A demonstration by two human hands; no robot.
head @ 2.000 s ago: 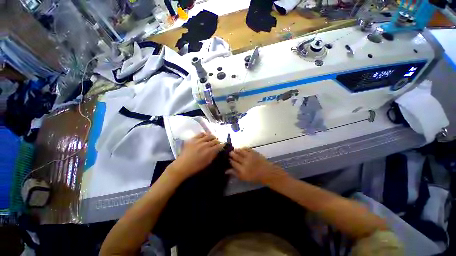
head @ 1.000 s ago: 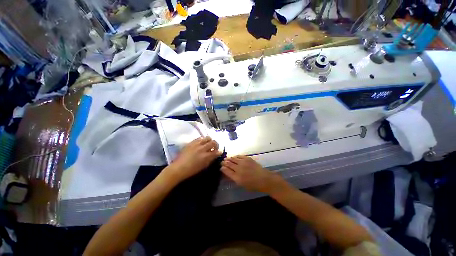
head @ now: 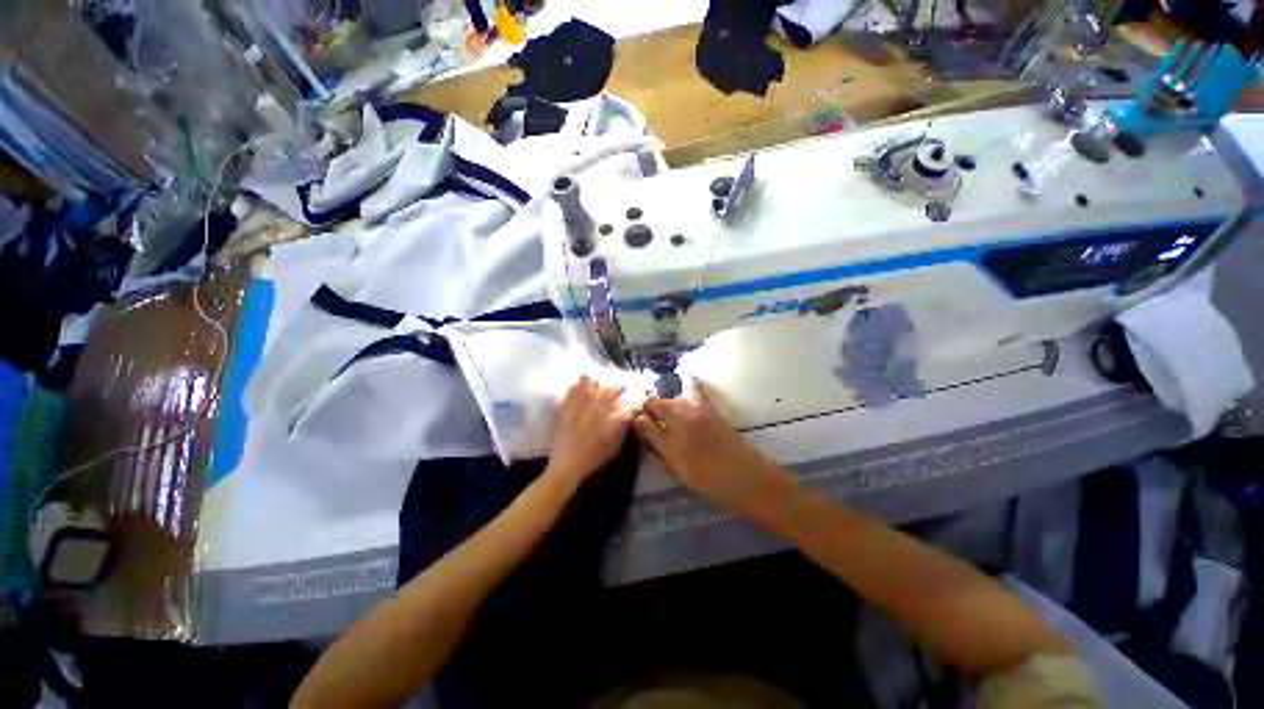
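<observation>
The light grey garment body with black bands (head: 402,270) lies left of the needle. A black fabric panel (head: 485,533) hangs over the table's front edge below my left forearm. My left hand (head: 596,427) and my right hand (head: 686,432) are close together just in front of the presser foot (head: 668,381), pinching the fabric edges there. The fingertips nearly meet, and the seam between them is mostly hidden. The white sewing machine (head: 832,284) has a blue stripe and a lit display.
Black cut pieces (head: 568,58) lie on the wooden board behind. A white cloth (head: 1181,353) hangs at the right end. Grey and black garments (head: 1109,540) are heaped below right. A small corded device (head: 76,554) sits at far left on the brown surface (head: 146,416).
Both hands have moved closer to the presser foot and closer together. The black edge visible between the fingers before is now mostly covered. The camera view has shifted slightly.
</observation>
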